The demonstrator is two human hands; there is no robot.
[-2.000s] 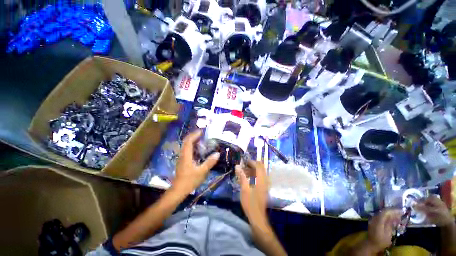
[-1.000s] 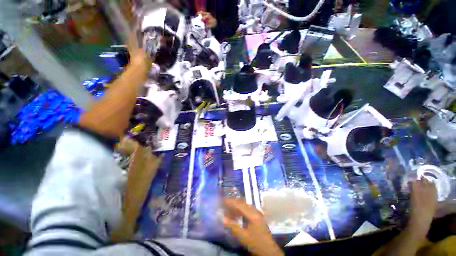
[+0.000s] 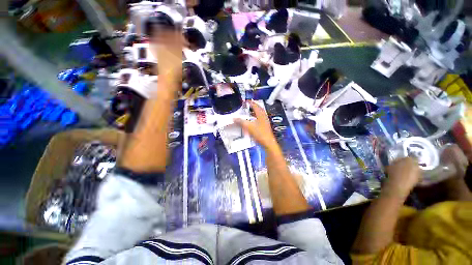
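A white housing (image 3: 234,135) with a dark round opening lies on the blue printed sheet in front of me. My right hand (image 3: 255,123) is at its right side, thumb and fingers around the edge. My left arm stretches to the back left. My left hand (image 3: 166,42) is blurred, at a white housing with a dark opening (image 3: 164,14) among the back rows; whether it grips this housing cannot be told.
An open carton (image 3: 44,163) of silver-black plates stands at left, blue packets (image 3: 39,106) beyond it. More white housings (image 3: 325,124) stand at the back and right. At right, a person in yellow (image 3: 440,227) handles a white ring-shaped part (image 3: 422,151).
The view has shifted. My right hand has moved from above the sheet forward to the near white housing. My left hand remains stretched to the back left, where a housing was at it a second ago.
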